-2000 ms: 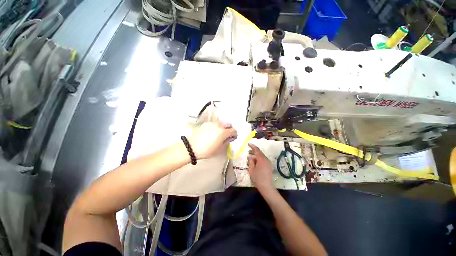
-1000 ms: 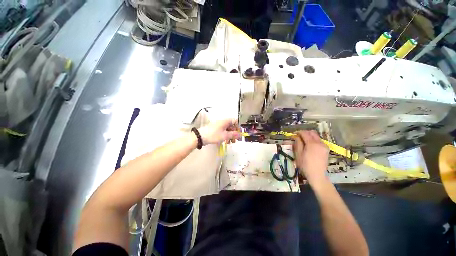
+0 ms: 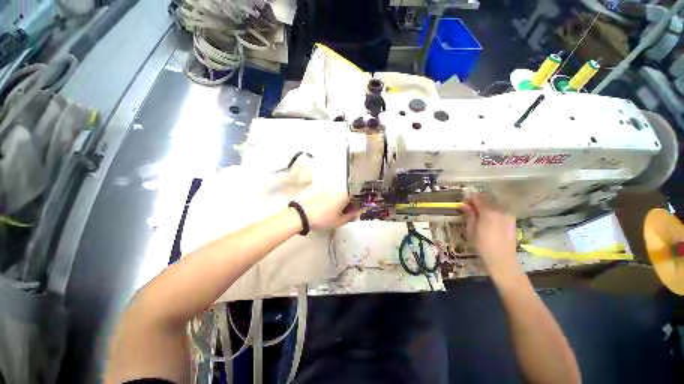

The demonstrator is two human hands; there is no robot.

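The yellow binding tape runs straight from the needle area to my right hand, whose fingers are closed on it right of the needle. My left hand is at the left side of the needle area, fingertips close to the presser foot; whether they pinch tape or cloth cannot be told. The cream canvas bag lies under my left forearm, left of the needle. The off-white sewing machine stands over the bed. More tape trails right of my right hand.
Dark-handled snips lie on the bed below the needle. Cream webbing straps hang over the front edge. Thread cones stand behind the machine. An orange-yellow tape roll is far right, a blue bin behind. Grey-beige bags are heaped left.
My right hand has moved from beside the bag up and right onto the tape, then further right. The tape left of the needle no longer shows. My left hand has stayed near the needle.
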